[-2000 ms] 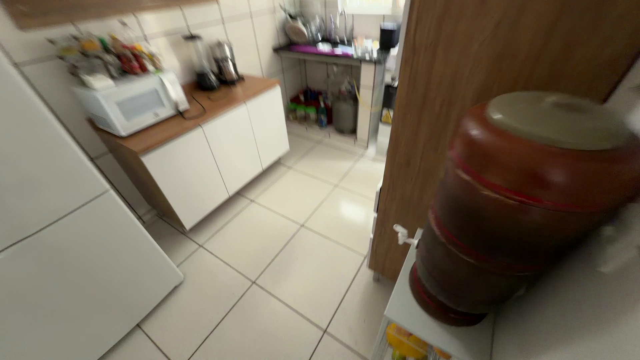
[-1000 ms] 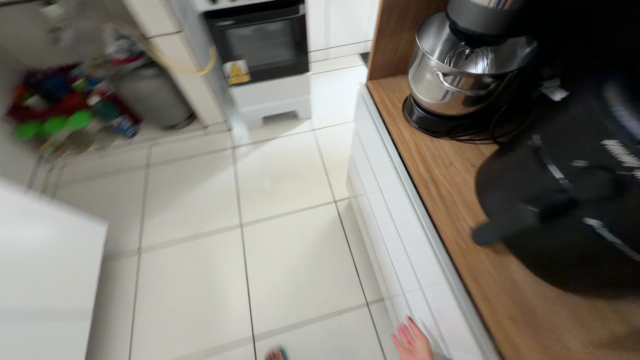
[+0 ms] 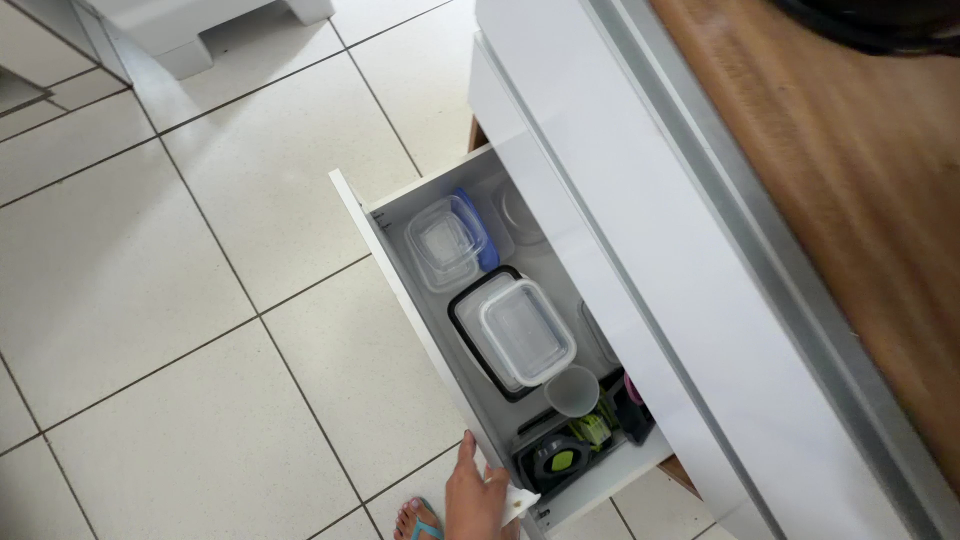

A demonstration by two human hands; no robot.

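My right hand (image 3: 478, 484) is at the lower middle, against the outer front of a pulled-out white drawer (image 3: 420, 319), with one finger stretched along it. A small white piece of paper or cloth (image 3: 521, 501) sticks out beside the fingers, seemingly held. Inside the drawer lie clear plastic containers (image 3: 442, 244) beside a blue lid (image 3: 480, 229), and a white-rimmed container (image 3: 527, 332) on a black-rimmed one (image 3: 463, 307). Nearer my hand are a translucent cup (image 3: 572, 391) and a dark bin with black and green items (image 3: 561, 459). My left hand is out of view.
The white cabinet (image 3: 675, 270) with its wooden countertop (image 3: 840, 187) fills the right side. A black round base (image 3: 877, 26) stands on the top. My foot in a blue flip-flop (image 3: 424, 529) is on the tiled floor (image 3: 187, 420). A white appliance base (image 3: 187, 34) stands at upper left.
The drawer, shut one second ago, is now pulled out and its containers show. My right hand, earlier low beside the cabinet, is now at the drawer front. The view has turned strongly downward.
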